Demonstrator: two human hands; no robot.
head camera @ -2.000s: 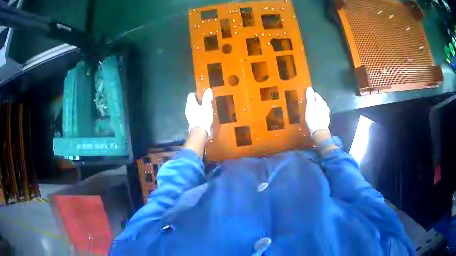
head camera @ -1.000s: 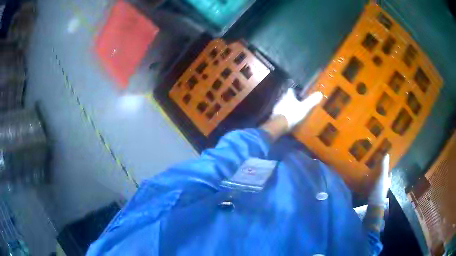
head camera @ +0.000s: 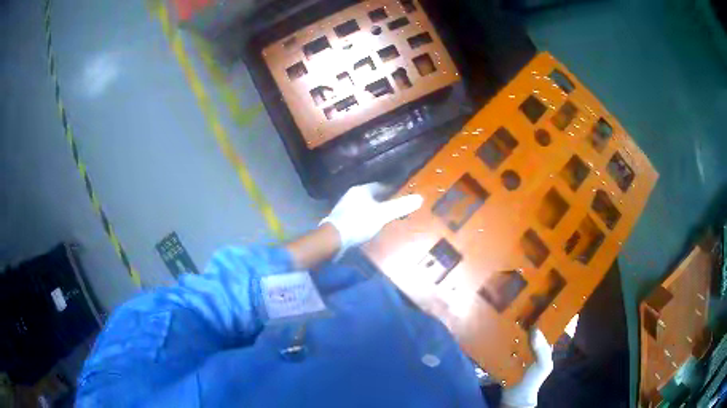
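Note:
An orange cut-out fixture plate [head camera: 510,180] is held tilted in front of me, with many rectangular and round holes and small metal studs. My white-gloved left hand [head camera: 363,215] grips its left edge, thumb on top, fingers hidden beneath. My white-gloved right hand [head camera: 532,370] grips its lower right edge and is partly cut off by the bottom of the picture. A second cut-out plate [head camera: 359,61] lies in a black plastic bin [head camera: 319,169] at the top, with bright glare on it.
The green bench [head camera: 677,96] is at the right. An orange-brown board-holding fixture [head camera: 676,319] lies at the lower right. A dark bin [head camera: 44,311] stands at the far left. The grey floor has a yellow line [head camera: 231,163] and a yellow-black line.
The view has turned further left. The held plate now sits nearer the black bin, still in both hands. The bin's plate shows higher up, and the teal container has left the view.

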